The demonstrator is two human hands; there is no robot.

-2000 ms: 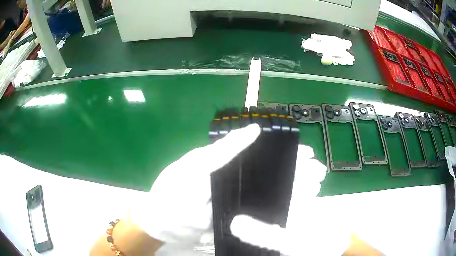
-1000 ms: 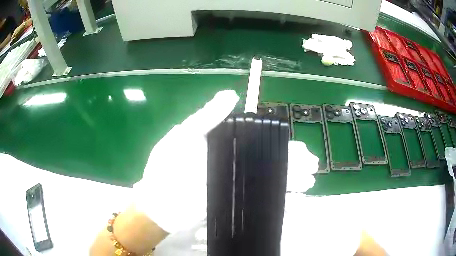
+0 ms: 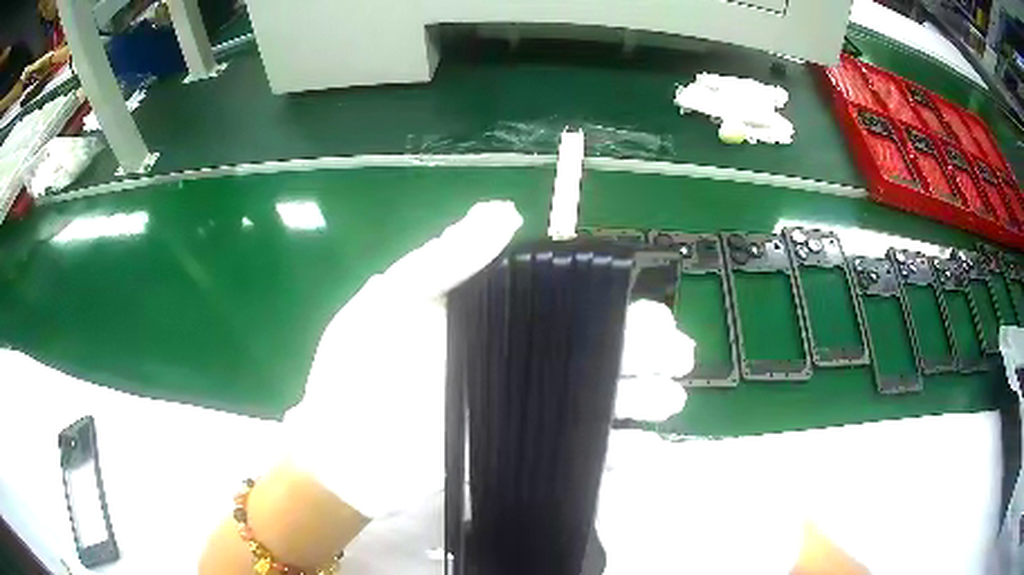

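A stack of black phone frames [image 3: 539, 404] is held upright in front of me, its ribbed edges facing me and its lower end cut off by the picture's edge. My left hand [image 3: 387, 359], in a white glove, grips its left side with the thumb up beside the top corner. My right hand [image 3: 654, 359], also gloved, is at its right side with fingers against it; much of it blends into the white cover. More phone frames [image 3: 773, 368] lie in a slanting row on the green belt to the right.
A white strip [image 3: 567, 185] lies across the green belt [image 3: 225, 292] behind the stack. A single frame [image 3: 88, 494] lies on the white cover at left. A red tray [image 3: 921, 146] is far right; a crumpled white heap [image 3: 736, 107] lies beyond the belt. A grey machine stands behind.
The stack has turned and tilted, so the orange marks seen earlier no longer show. My left thumb has moved off the stack's face to its upper left side.
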